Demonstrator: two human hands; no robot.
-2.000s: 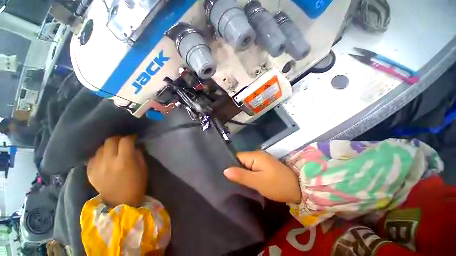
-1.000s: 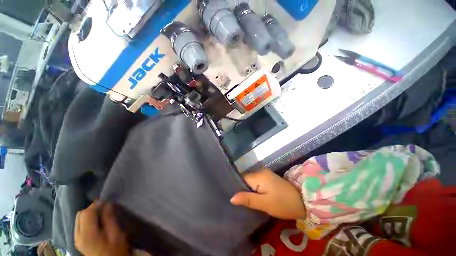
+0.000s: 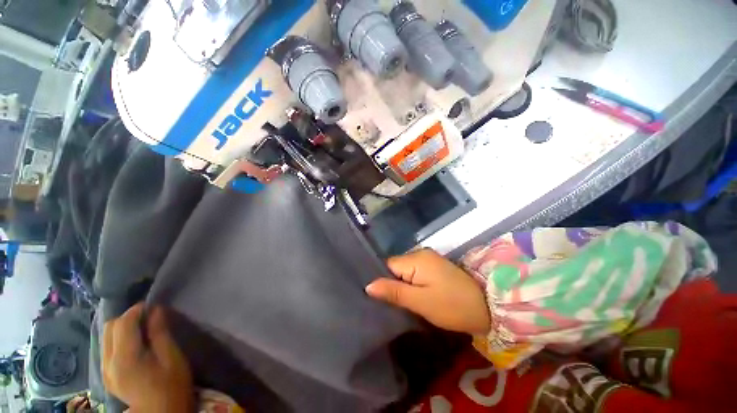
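A dark grey garment piece [image 3: 267, 282] runs from the presser foot [image 3: 330, 196] of the white overlock machine [image 3: 186, 89] down over my lap. My right hand [image 3: 436, 292] pinches its right edge between thumb and fingers, a little below and right of the foot. My left hand [image 3: 145, 359] is at the lower left, slightly blurred and near the picture's bottom edge. Its fingertips grip the left edge of the cloth. The cloth spreads between both hands. The needle point is hidden by the metal parts.
Heaped dark grey cloth [image 3: 145, 218] lies left of the machine. Grey tension knobs [image 3: 315, 85] and a white guard with an orange label [image 3: 420, 153] sit above the foot. A dark-tipped blue tool and a pink one [image 3: 618, 111] and a grey coil [image 3: 594, 26] lie on the white table [image 3: 517, 177].
My left hand has moved down and left from beside the foot, and the cloth is spread wider between the hands. My right hand stays at the right edge with little shift.
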